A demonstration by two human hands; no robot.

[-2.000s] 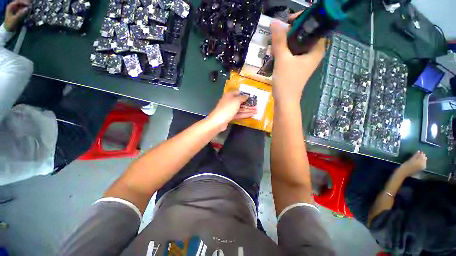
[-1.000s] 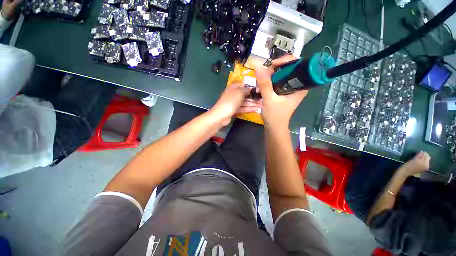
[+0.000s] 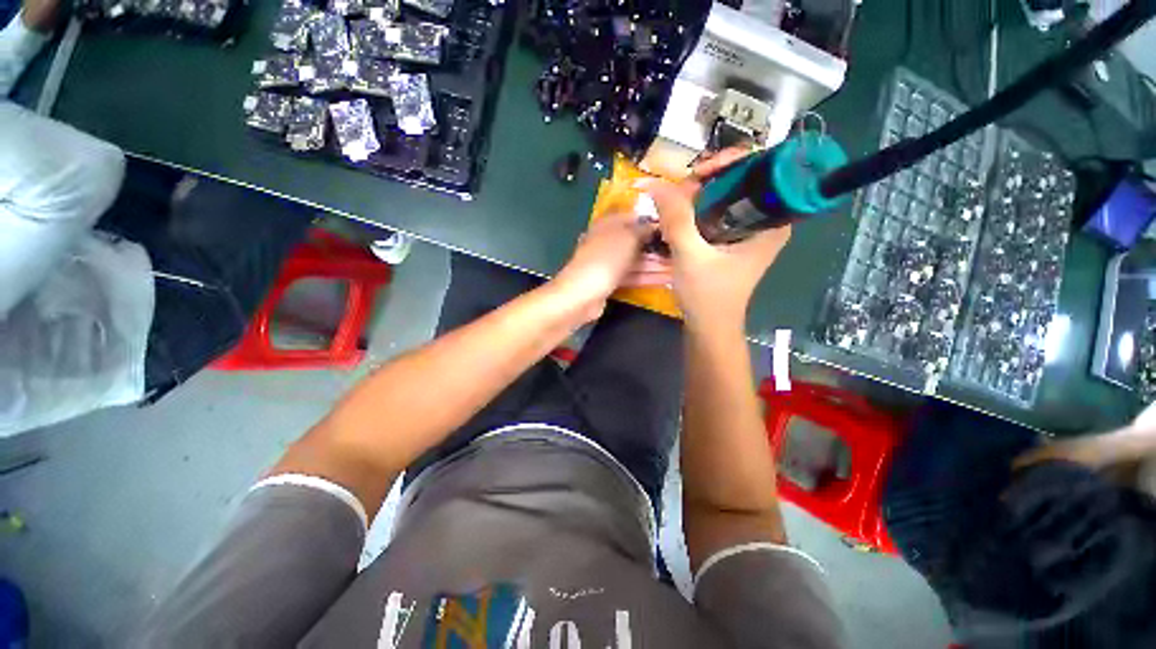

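Observation:
My right hand [image 3: 725, 269] is closed round the teal-and-black electric screwdriver [image 3: 776, 190], which lies slanted, its black cable running off to the upper right. My left hand [image 3: 611, 257] is beside it over the yellow-orange padded envelope [image 3: 614, 198] at the table edge. Its fingertips are at a small dark unit, mostly hidden between the two hands. The screwdriver's tip is hidden by my right hand. The white screw feeder [image 3: 723, 79] stands just behind the hands.
A black parts tray [image 3: 459, 121] with silvery boards lies left of a heap of glossy black housings [image 3: 602, 64]. Clear blister trays [image 3: 875, 216], partly filled, lie on the right. Red stools [image 3: 843, 475] stand below the table. People sit on both sides; a dark head shows at lower right.
The screwdriver has come down from above the feeder to my left hand, its handle now slanted, and has stayed there over the last second. The view has shifted slightly. The person at right has leaned in.

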